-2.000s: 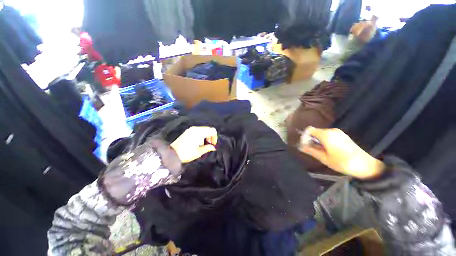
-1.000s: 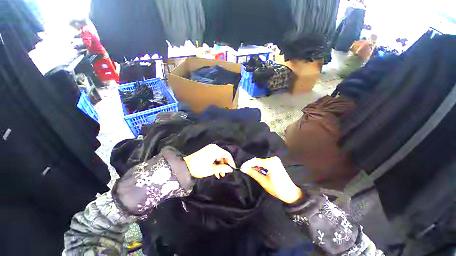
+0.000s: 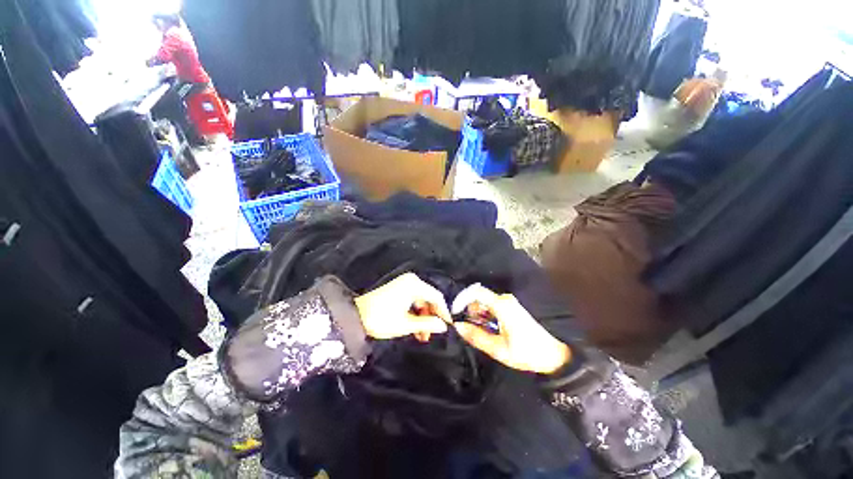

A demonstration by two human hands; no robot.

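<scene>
A black garment (image 3: 421, 370) lies bunched on top of a wide heap of dark garments (image 3: 309, 243) in front of me. My left hand (image 3: 404, 309) pinches the black cloth from the left. My right hand (image 3: 505, 332) meets it from the right, fingertips nearly touching the left ones. A small dark object shows between the right fingers; I cannot tell what it is. No needle or thread can be made out at the fingertips. Dark flowered sleeve covers are on both forearms.
A cardboard box (image 3: 388, 166) with dark garments and a blue basket (image 3: 290, 201) stand beyond the heap. A brown cloth bundle (image 3: 608, 262) lies at right. Black garments hang at left (image 3: 84, 206) and right (image 3: 776, 234). A person in red (image 3: 182, 56) is at far left.
My right hand came in from far right to meet my left hand over the garment. Since the last earlier frame, both hands stay together, with small finger shifts; the view has shifted slightly.
</scene>
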